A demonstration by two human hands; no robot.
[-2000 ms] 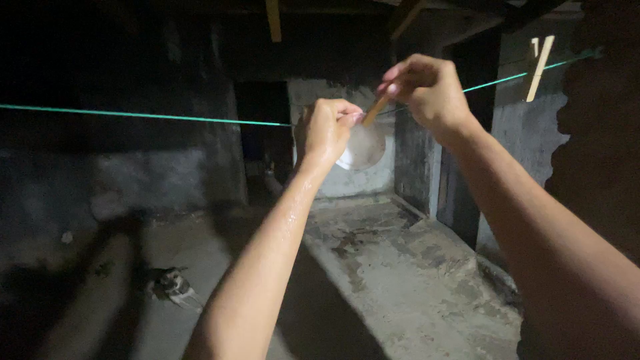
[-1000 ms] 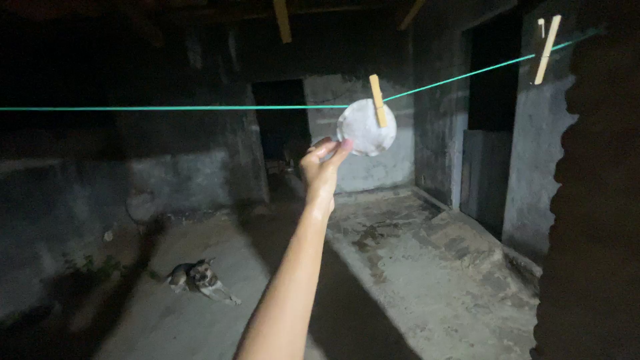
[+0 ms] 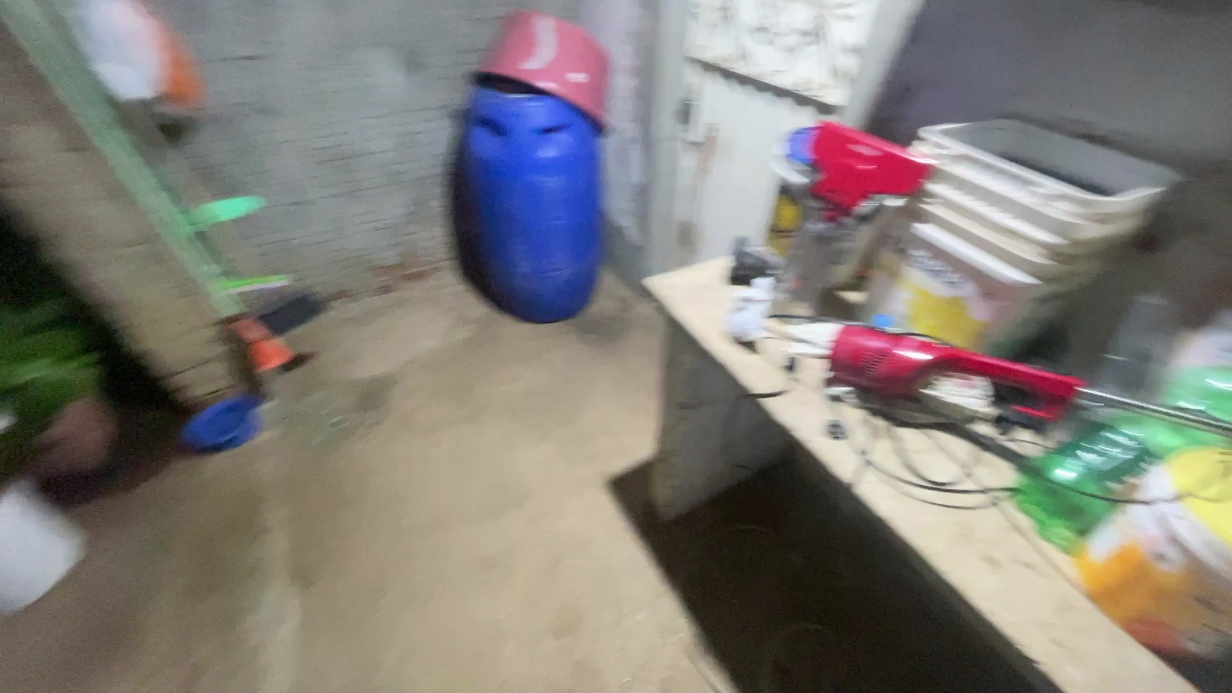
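Note:
Neither of my hands is in the view, so what they hold cannot be seen. The picture is blurred. A blue plastic barrel (image 3: 534,207) stands near the grey wall with a pink-red basin (image 3: 551,65) tilted upside down on its top. On the pale tabletop (image 3: 962,525) at the right lies a red corded power tool (image 3: 895,366) with a long metal shaft, its black cable coiled beside it. Behind it are stacked white plastic bins (image 3: 1044,192) and a red object (image 3: 861,168) whose kind I cannot tell.
Green plastic bottles (image 3: 1083,472) and a yellow-and-white container (image 3: 1169,549) stand on the table's near right. A blue bowl (image 3: 223,423) and an orange object (image 3: 262,346) are on the floor by the left pillar (image 3: 106,212). Green leaves (image 3: 43,351) show at the far left.
The view has swung to another part of the place. The clothesline, the round white item pegged on it and the dog are out of view. My left hand, at that item earlier, has left the view.

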